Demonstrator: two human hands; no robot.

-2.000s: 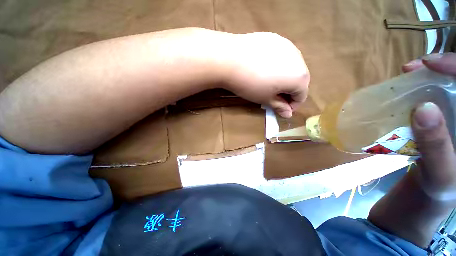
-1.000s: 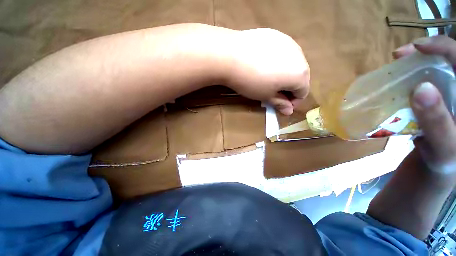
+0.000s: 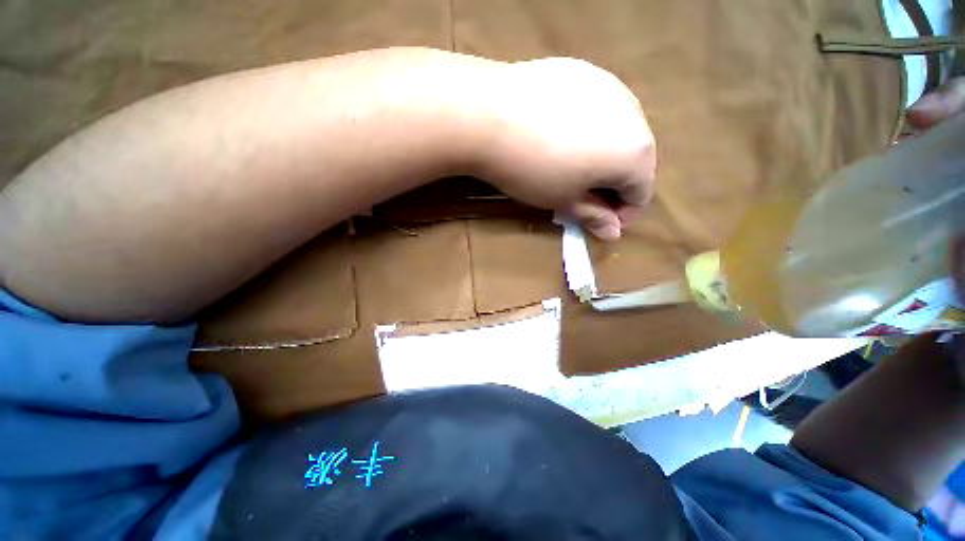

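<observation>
The brown bag body panel (image 3: pixel 741 116) lies flat before me. My left hand (image 3: pixel 593 148) is curled, its fingertips pinching the panel's edge at the top of a white corner backing (image 3: pixel 578 259). My right hand (image 3: pixel 940 106), cut off by the right edge of the picture, holds the glue bottle (image 3: pixel 878 238) tilted, with yellowish liquid towards its nozzle. The nozzle tip is at the lower end of the white backing; I cannot tell if it touches. The square notch (image 3: pixel 471 357) shows white table below. My left forearm hides part of the panel.
A lower brown flap (image 3: pixel 286 380) lies under the panel. The white table edge (image 3: pixel 677 380) runs along the near side. A narrow brown strap (image 3: pixel 889 47) lies at the upper right. Loose threads hang at the table edge, above the grey floor.
The bottle and my right hand have moved right and a little down since one second ago, and the nozzle tip has shifted slightly right. My left hand has stayed nearly still.
</observation>
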